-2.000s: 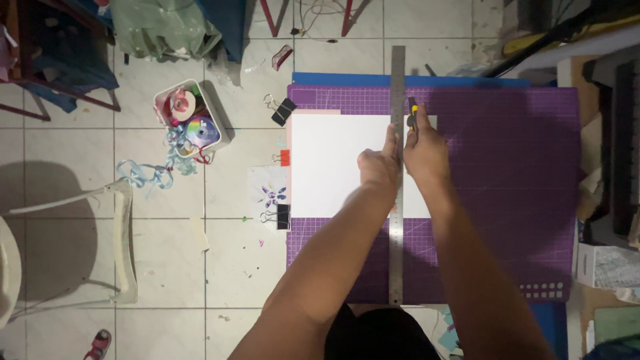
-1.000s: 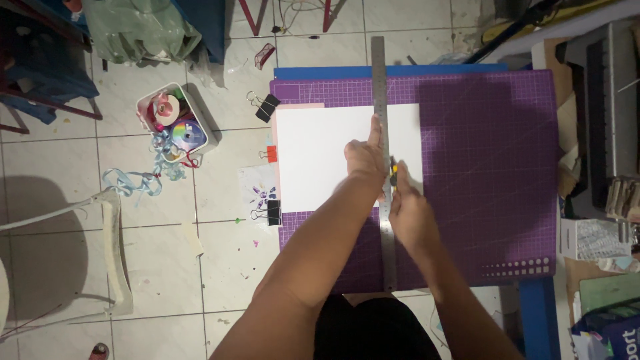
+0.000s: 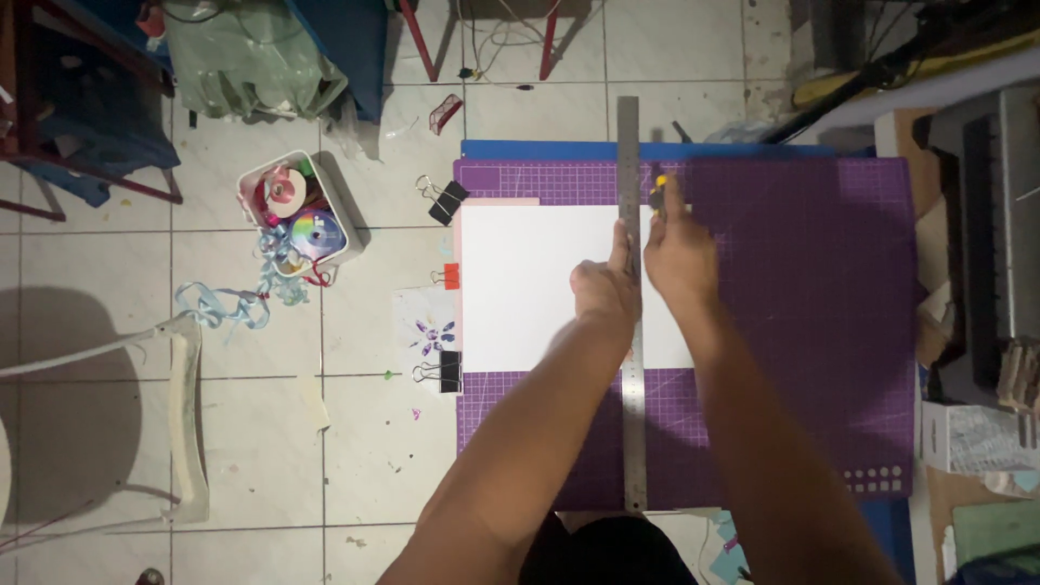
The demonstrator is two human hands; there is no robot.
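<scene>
A long metal ruler (image 3: 634, 422) runs upright in the view across white paper (image 3: 528, 284), which lies on a purple gridded cutting mat (image 3: 804, 325). My left hand (image 3: 608, 288) presses on the ruler and the paper, its index finger stretched along the metal. Just right of the ruler, my right hand (image 3: 682, 256) grips a yellow and black utility knife (image 3: 660, 193) near the paper's top edge. The blade tip cannot be made out. Pink sheet edging (image 3: 504, 201) shows under the paper. Black binder clips (image 3: 449, 371) and an orange one (image 3: 451, 276) sit at the left edge.
A blue board (image 3: 544, 149) lies beneath the mat. On the tiled floor to the left stand a white basket (image 3: 345, 236) of ribbon rolls and a pale chair frame (image 3: 188, 422). Boxes (image 3: 975, 439) and a dark keyboard-like object (image 3: 981, 244) line the right side.
My right hand and the knife have moved up along the ruler, from beside my left hand to near the paper's top edge. My left hand stays on the ruler.
</scene>
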